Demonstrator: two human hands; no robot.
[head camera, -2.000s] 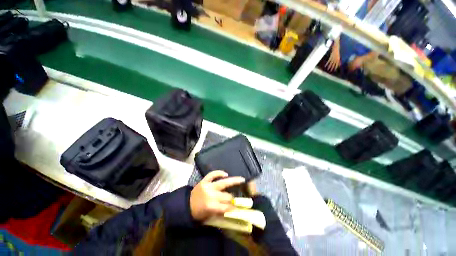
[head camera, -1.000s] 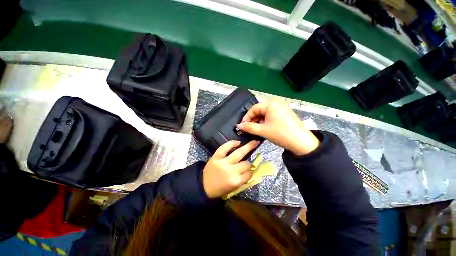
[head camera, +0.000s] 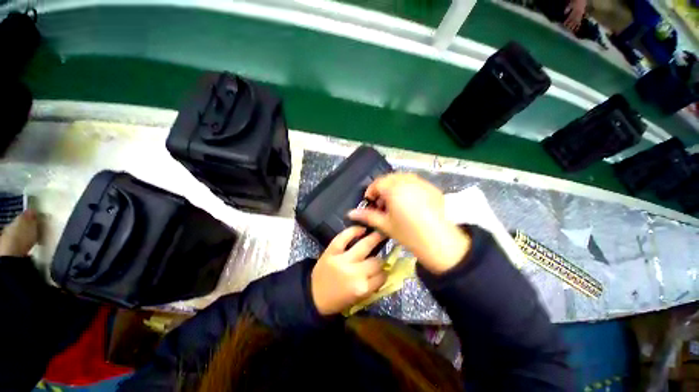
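Observation:
A black portable speaker (head camera: 336, 193) lies on the silvery bench covering in front of me, its panel facing up. My right hand (head camera: 398, 210) is over the panel with thumb and fingers pinched on a small logo label (head camera: 365, 204), mostly hidden by the fingertips. My left hand (head camera: 349, 272) rests at the speaker's near edge, with fingers touching the panel and a yellow backing paper (head camera: 395, 274) held under them.
Two black speakers with handles stand at left (head camera: 138, 241) (head camera: 230, 142). More units sit on the green conveyor (head camera: 494, 92). A white sheet (head camera: 479, 210) and perforated strip (head camera: 559, 264) lie at right. Another person's hand (head camera: 21, 233) is at far left.
My right hand has shifted slightly and its fingers stay close to the panel. The view has moved a little, showing more of the white sheet. The other person's hand has come further in at left.

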